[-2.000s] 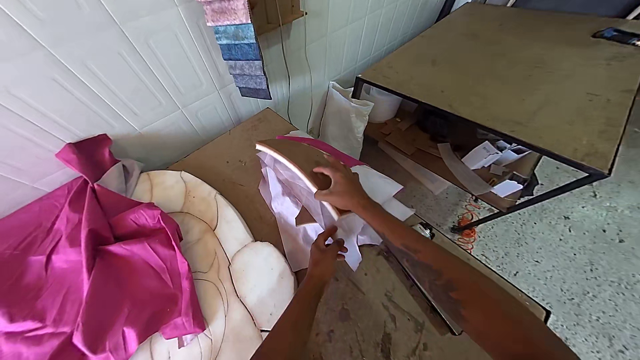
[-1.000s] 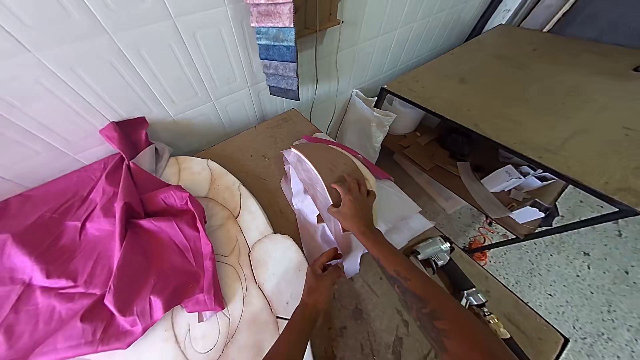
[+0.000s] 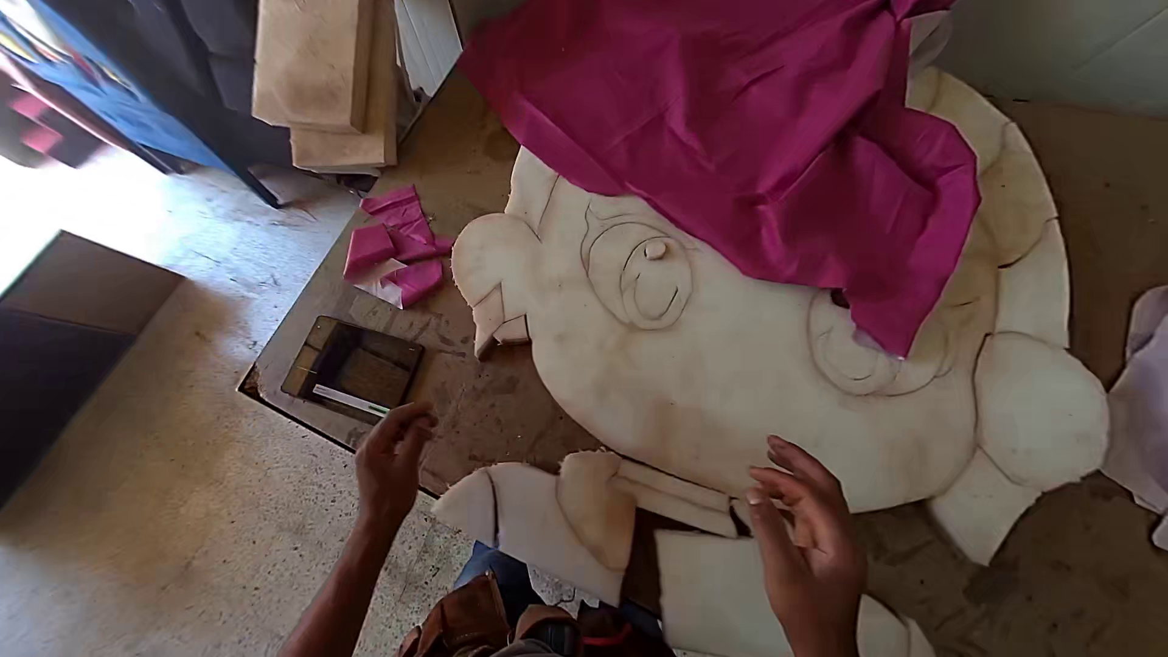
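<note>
My left hand (image 3: 392, 461) hovers empty near the table's front edge, its fingertips close to a white-and-green strip (image 3: 350, 401) on a dark tablet-like device (image 3: 354, 367). Palm inward and fingers apart, my right hand (image 3: 808, 538) is empty over the lower edge of a large pale foam shape (image 3: 721, 365) marked with curved lines. Magenta fabric (image 3: 748, 137) drapes over the top of the foam. Smaller cut foam pieces (image 3: 547, 520) lie below it, between my hands. At the right edge lies part of some pale lilac fabric (image 3: 1141, 411).
Crumpled magenta scraps (image 3: 401, 246) lie on the brown tabletop (image 3: 484, 401) left of the foam. Stacked tan blocks (image 3: 315, 73) stand at the upper left. A dark box-like object (image 3: 64, 356) is on the speckled floor beyond the table's edge.
Both hands have let go of the curved, board-like piece with lilac fabric that they held earlier, and they are now apart. The view has swung far to the left.
</note>
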